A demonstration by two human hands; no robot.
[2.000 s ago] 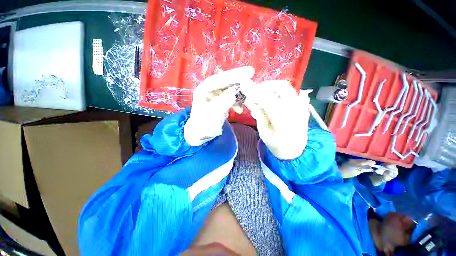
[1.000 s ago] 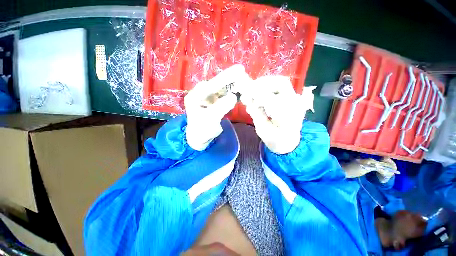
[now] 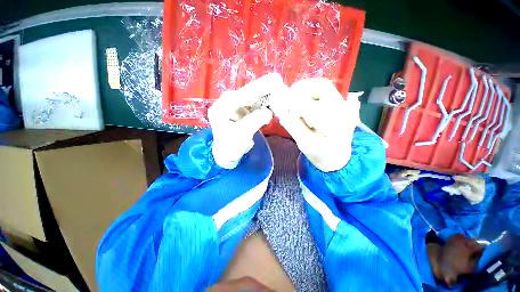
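My left hand [image 3: 239,122] and my right hand [image 3: 319,122], both in white gloves, meet fingertip to fingertip over the near edge of the red tray [image 3: 210,85]. A small dark, shiny fitting [image 3: 264,101] shows between the fingers of my left hand. My right fingers close against it; what they hold is hidden. A white piece [image 3: 354,102] sticks out beyond the right side of my right hand. Clear crinkled plastic bags [image 3: 234,63] lie in the tray compartments.
Loose clear film [image 3: 137,85], a pale yellow strip [image 3: 113,68] and a white foam pad [image 3: 60,74] are at left. Cartons [image 3: 94,199] stand lower left. At right are a second red tray [image 3: 419,128] with bent white tubes [image 3: 443,105] and another worker's gloved hands [image 3: 470,187].
My hands stay together; my left hand has turned slightly and the dark fitting shows less than at first. The neighbouring worker's hands have moved apart.
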